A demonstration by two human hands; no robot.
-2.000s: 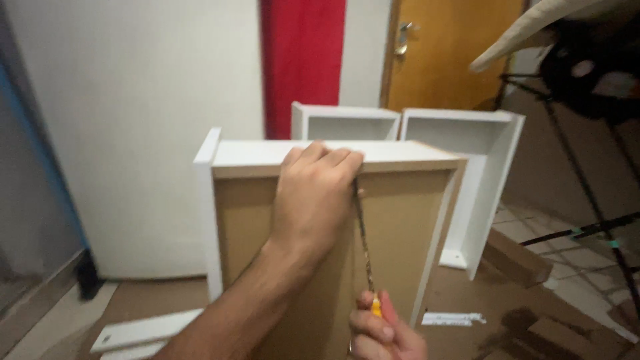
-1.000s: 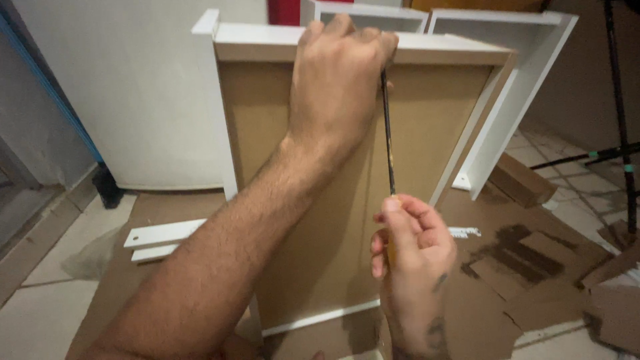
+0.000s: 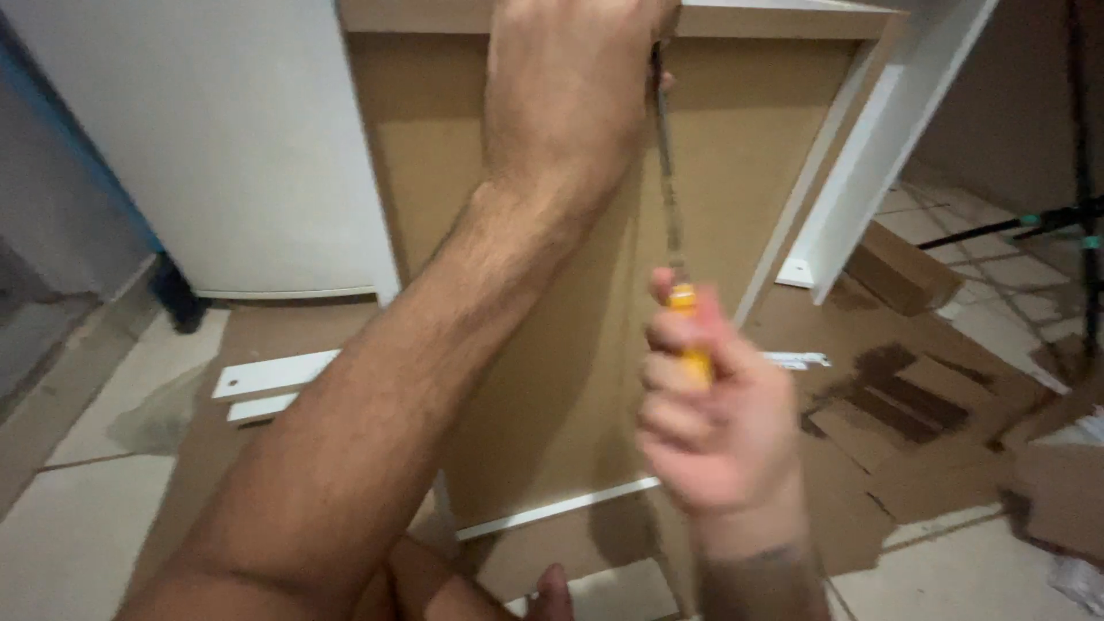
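A drawer-like box point(image 3: 414, 190), with a brown fibreboard panel and pale edges, stands upright before me. My left hand point(image 3: 573, 95) grips its top edge, beside the upper end of a long screwdriver shaft point(image 3: 668, 172); the fingertips are partly hidden. My right hand point(image 3: 720, 388) is closed around the screwdriver's yellow handle point(image 3: 695, 362) below and is slightly blurred. The shaft runs up along the panel to a spot beside my left hand, where its tip is hidden.
White boards point(image 3: 276, 375) lie on cardboard point(image 3: 198, 483) at the left. Another white box frame point(image 3: 906, 129) stands behind at the right. Black stand legs point(image 3: 1082, 172) are at the far right, near cardboard pieces point(image 3: 906, 267). A white cabinet panel point(image 3: 233, 147) stands at the back left.
The view has tipped down and come closer. My left hand remains at the box's top edge. My right hand stays on the screwdriver, with more of its yellow handle showing than a second ago.
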